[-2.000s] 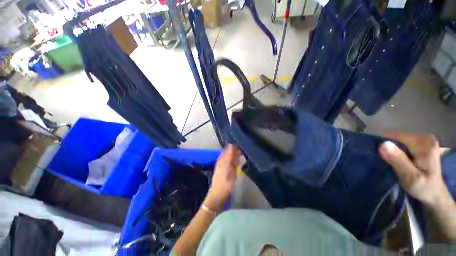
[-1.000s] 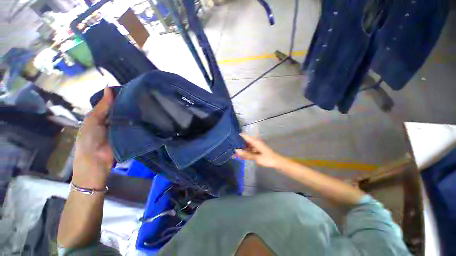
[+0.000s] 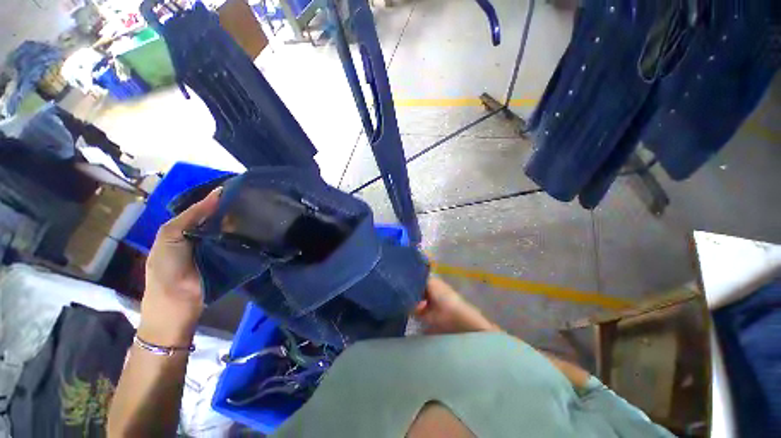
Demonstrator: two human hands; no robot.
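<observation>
A dark blue denim garment (image 3: 334,278) with pointed collar flaps and pale stitching is held up in front of me, its neck opening facing up. My left hand (image 3: 178,261) grips its left side near the collar, the thumb on top. My right hand (image 3: 432,304) is at the garment's right side, its fingers partly hidden by the cloth. Whether a hanger is inside the neck opening is hard to tell. Below it, a blue crate (image 3: 248,389) holds tangled hangers (image 3: 291,368), partly covered by the garment.
Denim garments hang at the upper left (image 3: 235,94) and upper right (image 3: 591,103). Thin rack legs (image 3: 646,184) stand on the floor. A second blue crate (image 3: 171,201) is at left. A white table (image 3: 728,257) bearing denim is at right. A green container (image 3: 146,60) stands far left.
The garment has swung from the right to the front of me since two seconds ago. My left hand has taken hold of it; over the last second it has shifted slightly lower.
</observation>
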